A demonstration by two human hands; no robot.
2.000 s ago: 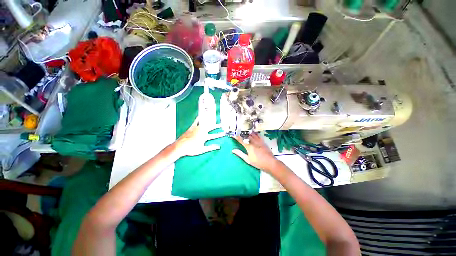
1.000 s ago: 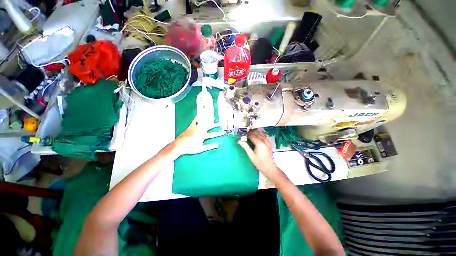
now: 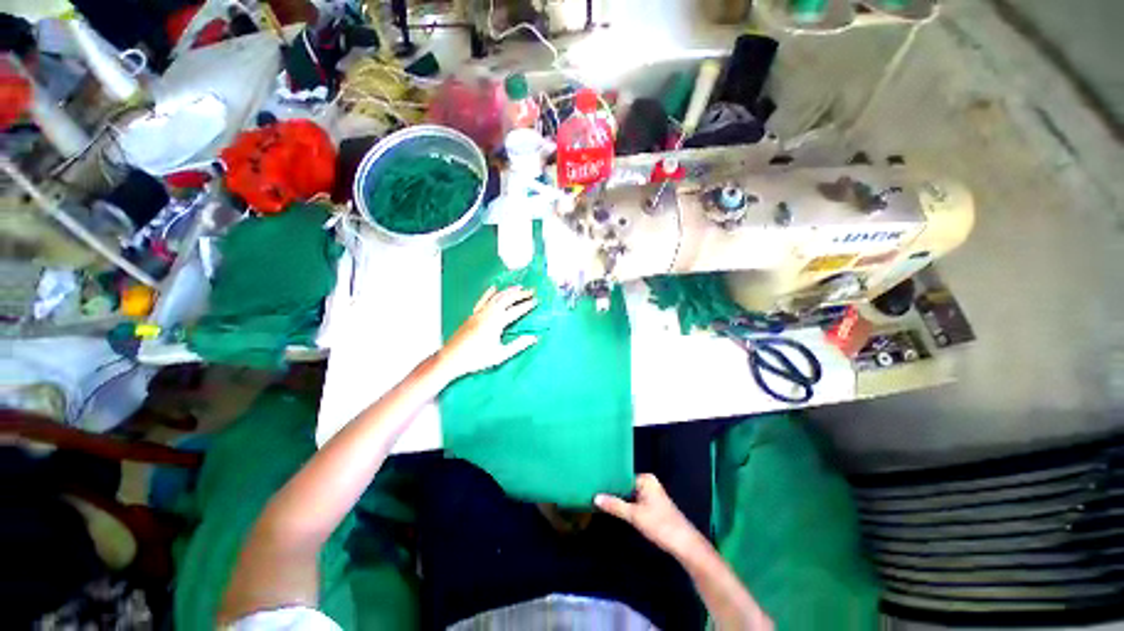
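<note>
A green fabric piece (image 3: 542, 407) lies on the white sewing table, its back part beside the needle area and its front end hanging over the table's front edge. The cream sewing machine (image 3: 789, 240) stands to its right, its needle end at the fabric's right side. My left hand (image 3: 491, 335) lies flat on the fabric, fingers apart, left of the needle. My right hand (image 3: 643, 503) holds the fabric's front right corner between thumb and fingers, below the table edge.
Black-handled scissors (image 3: 784, 367) and green strips (image 3: 693, 300) lie right of the fabric. A metal bowl (image 3: 365, 197) of green strips, a red-labelled bottle (image 3: 584, 146) and a red thread spool (image 3: 667, 168) stand behind. A green stack (image 3: 269, 286) lies left, near an orange-red bundle (image 3: 281, 165).
My right hand has moved from beside the needle down to the fabric's front right corner and taken hold of it. The fabric's front end now hangs lower. The view has shifted slightly.
</note>
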